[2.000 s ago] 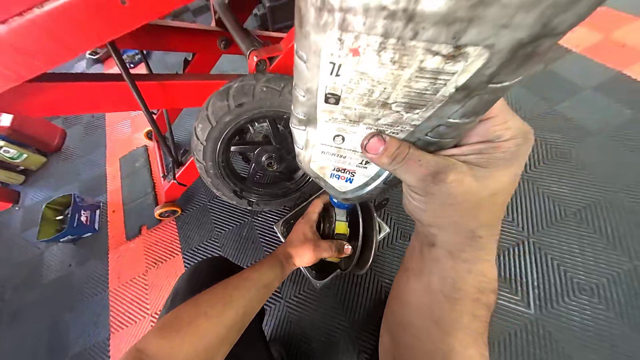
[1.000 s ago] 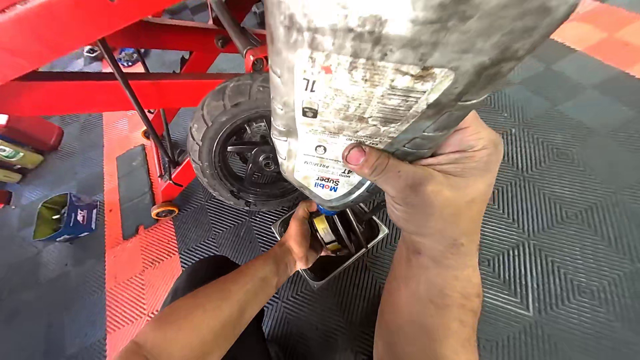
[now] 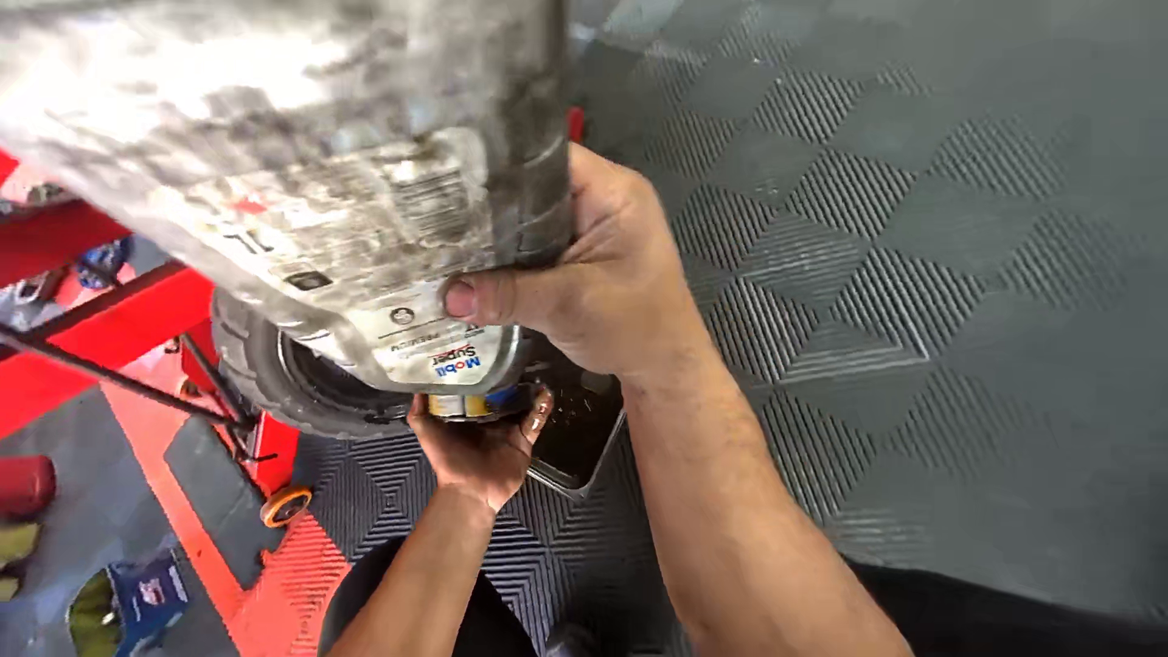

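My right hand [image 3: 584,274] grips a large grey plastic Mobil oil bottle [image 3: 365,210], tipped with its neck end down; smudges cover its label. Under the bottle's lower end, my left hand [image 3: 479,452] is cupped around a black round part with a yellow and silver band [image 3: 461,405], its fingers wet and dark. The bottle hides the mouth and most of that part. A metal tray [image 3: 584,429] with dark liquid lies on the floor behind and right of my left hand.
A small black tyre [image 3: 265,374] stands left of the bottle, by a red metal frame [image 3: 146,319] with an orange caster wheel [image 3: 286,506]. On the left floor lie a blue and green cut-open container [image 3: 146,598] and a red container [image 3: 26,485]. Grey and red ribbed tiles cover the floor.
My left hand and the banded part have moved left, off the tray, which now shows to their right. The bottle is still tipped in my right hand. The view has shifted and turned.
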